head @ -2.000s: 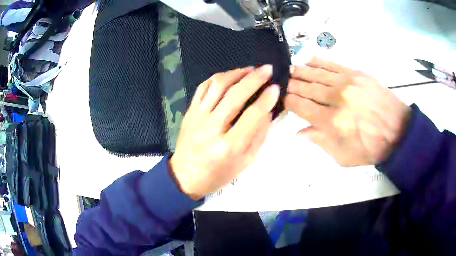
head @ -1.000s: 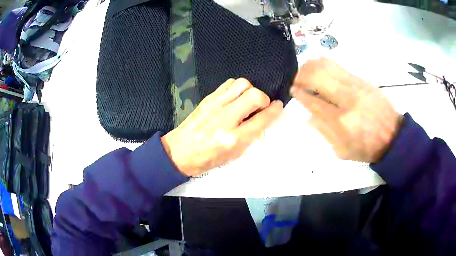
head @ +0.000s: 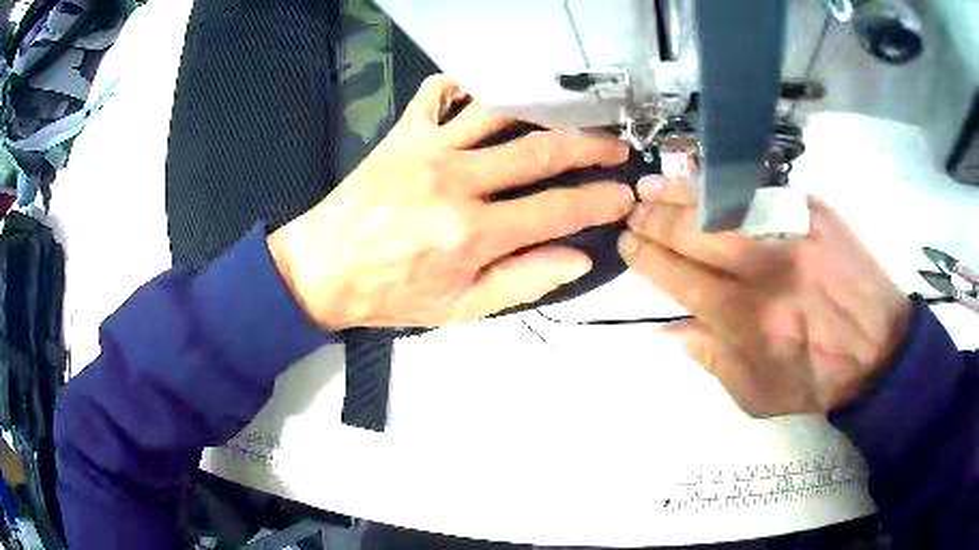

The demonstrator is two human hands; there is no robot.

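Note:
The black mesh back panel (head: pixel 252 140) lies on the white tabletop with its right part at the sewing machine's needle area. A camouflage webbing strip (head: pixel 368 91) runs down it. A black webbing strap (head: pixel 368 381) sticks out below the panel. My left hand (head: pixel 462 210) lies spread on the panel, pressing it down. My right hand (head: pixel 751 285) has its fingertips at the panel's right edge beside the presser foot (head: pixel 649 134). Whether it pinches the edge is unclear. The panel's right part is mostly hidden under my hands.
The white machine head (head: pixel 515 59) and a grey upright bar (head: pixel 741 107) stand above my right fingers. Thread snips (head: pixel 950 276) lie at the right. Stacked black pieces (head: pixel 32 322) are at the left. The table's front edge (head: pixel 483 529) curves below.
The view has shifted closer to the machine head. The panel's edge is now at the presser foot, my left hand lies flatter with fingers spread, and the strap end now shows below.

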